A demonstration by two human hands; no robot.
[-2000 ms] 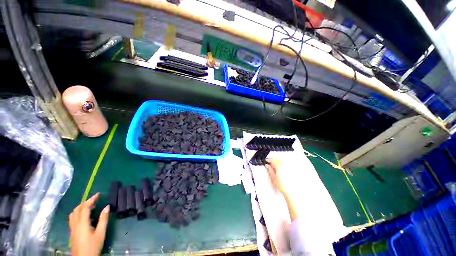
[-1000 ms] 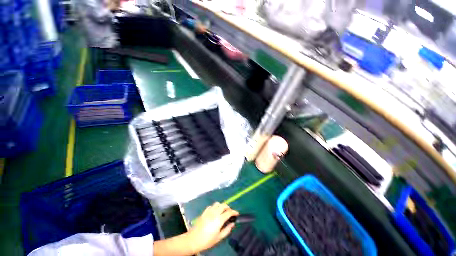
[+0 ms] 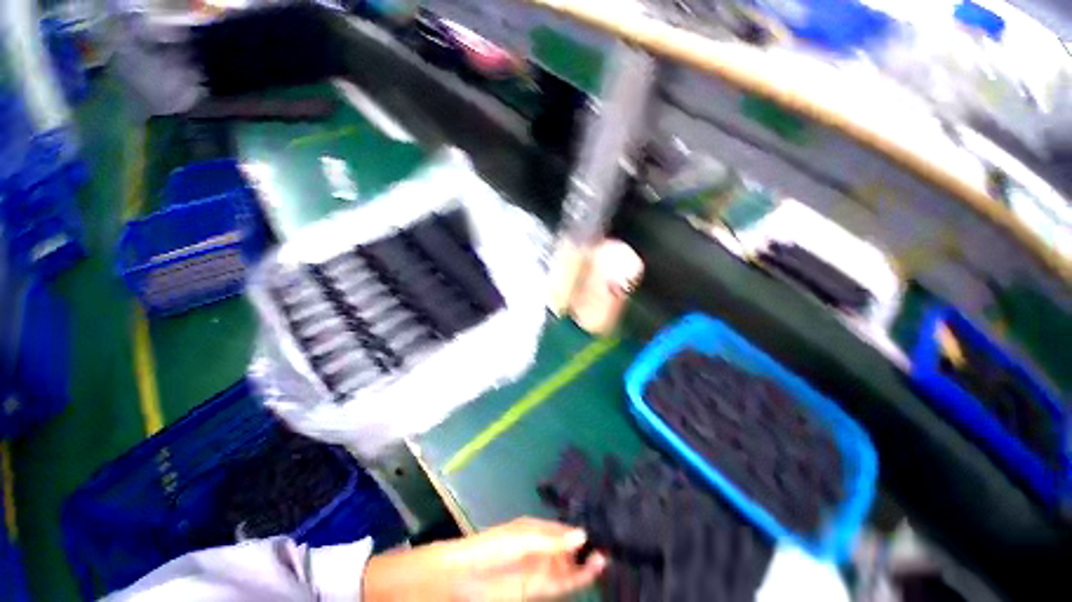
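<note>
My left hand [image 3: 500, 567] is at the bottom centre, its fingertips touching or just beside dark parts on the green bench; blur hides whether it grips one. Black tube-like housings [image 3: 705, 553] lie right of it, blurred together with a heap of small black inserts [image 3: 641, 500]. A light blue basket [image 3: 868, 453] full of small black inserts stands behind them. A box lined with crumpled clear plastic [image 3: 523, 347] holds rows of black housings at the left. My right hand is out of the picture.
A pink bottle [image 3: 609, 286] stands by the metal post [image 3: 611, 147]. Yellow tape [image 3: 529, 406] crosses the bench. A dark blue crate [image 3: 129, 506] sits below the bench edge, with another blue crate [image 3: 188, 253] beyond. A blue tray [image 3: 999, 394] is across the dark channel. A white wipe [image 3: 802, 579] is at lower right.
The view has swung left from the white sheet to the lined box. In the last second my left hand has moved down and right to the housings. My right hand has left the view.
</note>
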